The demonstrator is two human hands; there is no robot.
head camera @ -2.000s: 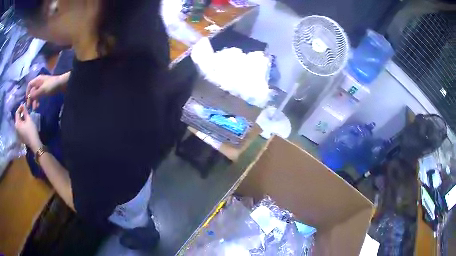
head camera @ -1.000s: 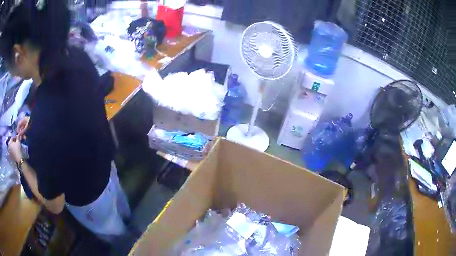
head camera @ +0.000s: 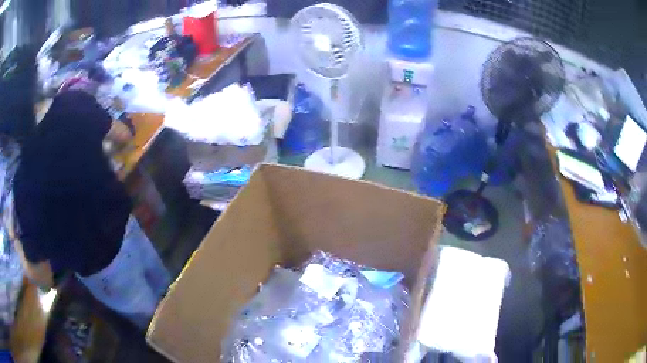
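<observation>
A large open brown packing carton (head camera: 347,213) stands nearest in front of me. Inside it lie crinkled clear bagged goods (head camera: 312,319), with a white piece and a light blue piece showing among the plastic. The bottom of the carton is cut off by the picture's edge. Neither of my hands is in the picture.
A person in a dark top (head camera: 67,191) stands at the left by a bench. Behind the carton are a white fan (head camera: 325,42), a water dispenser (head camera: 403,117) and a black fan (head camera: 521,78). A white stack (head camera: 465,301) stands right of the carton. A wooden table (head camera: 610,276) is at the right.
The view has turned to the right and levelled. The carton now shows further left and more fully, the white stack beside it has come into view, and the person sits further left.
</observation>
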